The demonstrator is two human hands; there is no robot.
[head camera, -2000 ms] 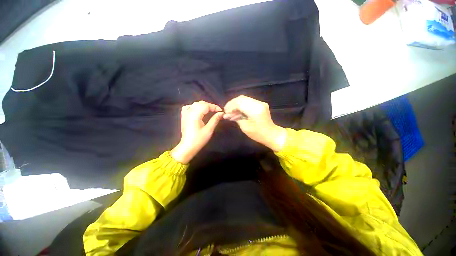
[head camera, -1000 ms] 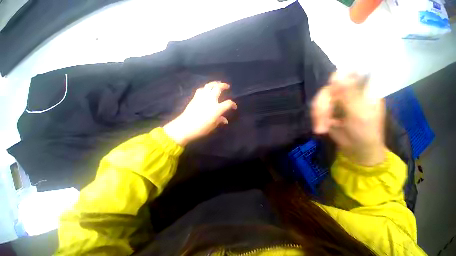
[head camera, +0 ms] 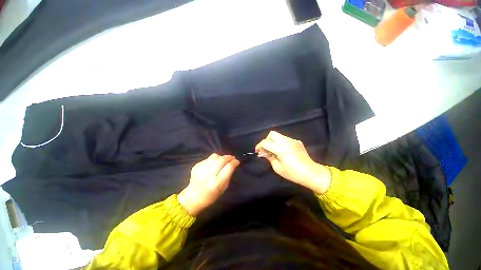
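A large black garment [head camera: 253, 105] lies spread over the white table, with a curved white trim [head camera: 57, 132] at its left end. My left hand [head camera: 210, 179] pinches the black cloth near the middle, fingertips together. My right hand [head camera: 287, 158] is just to the right and holds a small silvery tool [head camera: 252, 154], its thin tip pointing left towards my left fingertips. Most of the tool is hidden in my right fingers. The two hands are a little apart.
At the back stand a black phone [head camera: 306, 9], a green box [head camera: 364, 10], an orange cone [head camera: 394, 26] and a white and blue packet [head camera: 451, 31]. More dark cloth [head camera: 79, 23] lies back left. A blue crate [head camera: 445, 150] with a black jacket [head camera: 409, 179] is at right.
My right hand has come back from the right to the cloth beside my left hand. My left hand's spread fingers have closed on the cloth. The view has shifted, showing the phone.
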